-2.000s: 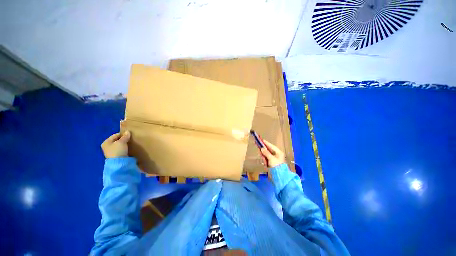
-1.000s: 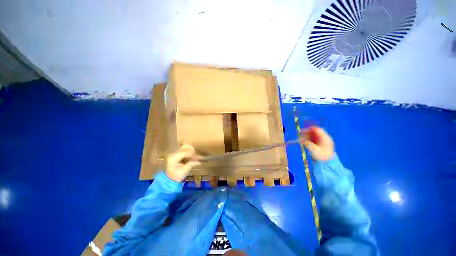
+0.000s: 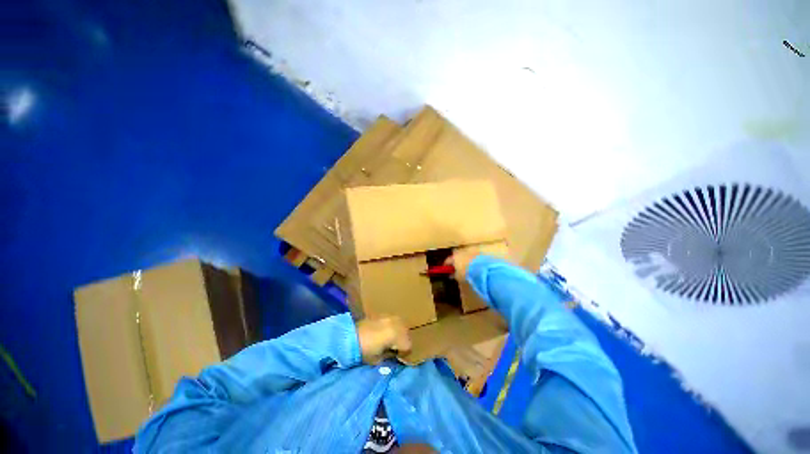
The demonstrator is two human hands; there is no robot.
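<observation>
A brown carton (image 3: 426,215) with partly open flaps lies over the flattened cartons (image 3: 524,208) in front of me. A dark gap shows between its flaps. My right hand (image 3: 464,261) is at the gap and holds the red-handled utility knife (image 3: 439,270). The blade cannot be made out. My left hand (image 3: 384,338) is at the carton's near edge, its fingers curled on the edge or flap. My forearm sleeve covers the carton's right side.
A closed carton (image 3: 111,337) with tape along its seam stands on the blue floor (image 3: 169,151) at the lower left. The pallet (image 3: 315,269) shows under the stack's left edge. A white wall (image 3: 604,97) with a round slotted grille (image 3: 719,244) is at the right.
The view has turned, so the pallet appears rotated. The strip stretched between my hands is no longer seen. My right hand with the knife has moved in to the carton's gap; the closed carton shows more fully.
</observation>
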